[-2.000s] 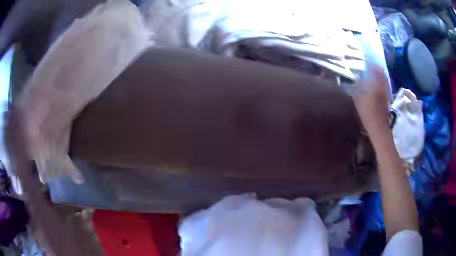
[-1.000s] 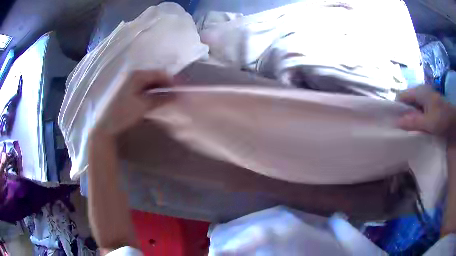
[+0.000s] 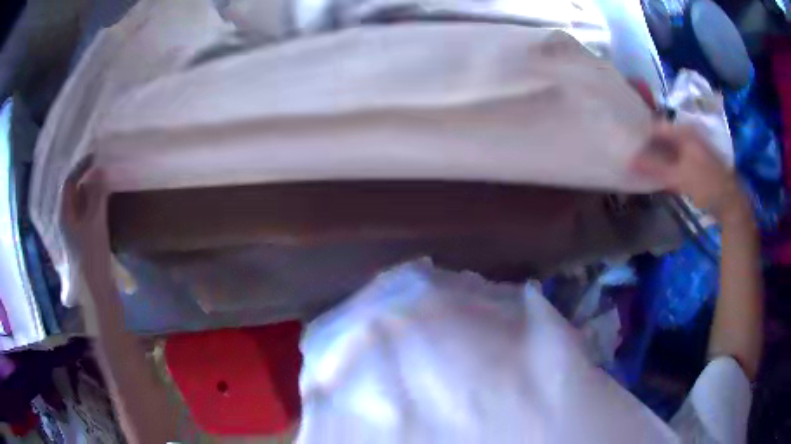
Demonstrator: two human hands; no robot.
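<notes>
A long pale beige garment panel lies stretched across the far part of the brown-grey pressing board, with a lengthwise fold or seam. My left hand, blurred, is at the panel's left end, near the front edge; its fingers are hard to make out. My right hand pinches the panel's front right corner. A small red part, perhaps the iron's handle, shows beyond the panel's right end; the rest of the iron is hidden.
Pale layered cloth hangs over the board's left end. White cloth lies at the far side. A red stool stands below the board. Blue plastic bags are at right. White clothing covers my front.
Two seconds ago the board was bare. One second ago both hands held the panel loosely above it; now the panel is spread over the board's far part.
</notes>
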